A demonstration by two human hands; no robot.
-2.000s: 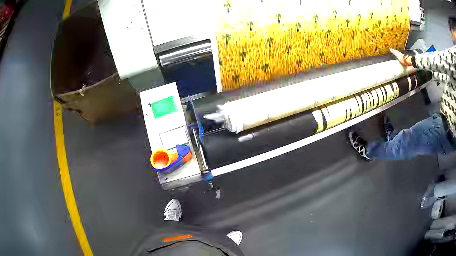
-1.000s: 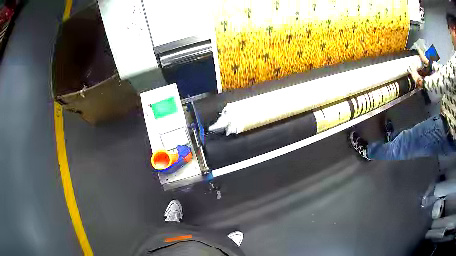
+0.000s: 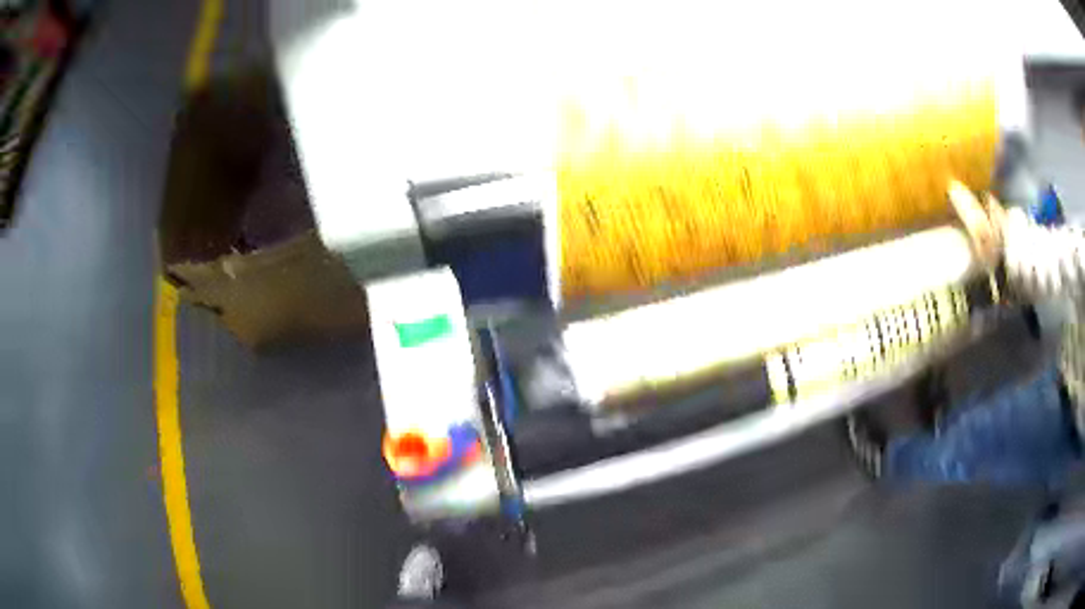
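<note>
The cream fabric roll (image 3: pixel 773 309) lies across the machine front, with crumpled clear wrap (image 3: pixel 547 378) at its left end. The yellow-orange printed web (image 3: pixel 761 190) hangs above and behind it; its motifs are blurred. Below the roll is a pale yellow roll with black bars (image 3: pixel 875 343) on the black roller (image 3: pixel 666 426). Neither of my hands is in the picture. Another person's hand (image 3: pixel 978 224) is at the roll's right end. The whole view is blurred.
A white control box (image 3: pixel 434 381) with a green screen stands at the machine's left end, an orange and blue item (image 3: pixel 428 452) on it. A front rail (image 3: pixel 690 459) curves along the front. A cardboard box (image 3: pixel 286 292) stands left. A co-worker's jeans (image 3: pixel 988 434) show at right.
The view has shifted, so the machine sits lower and further right, and is blurred. The co-worker's hand at the roll's right end has changed pose. My dark clothing has left the picture.
</note>
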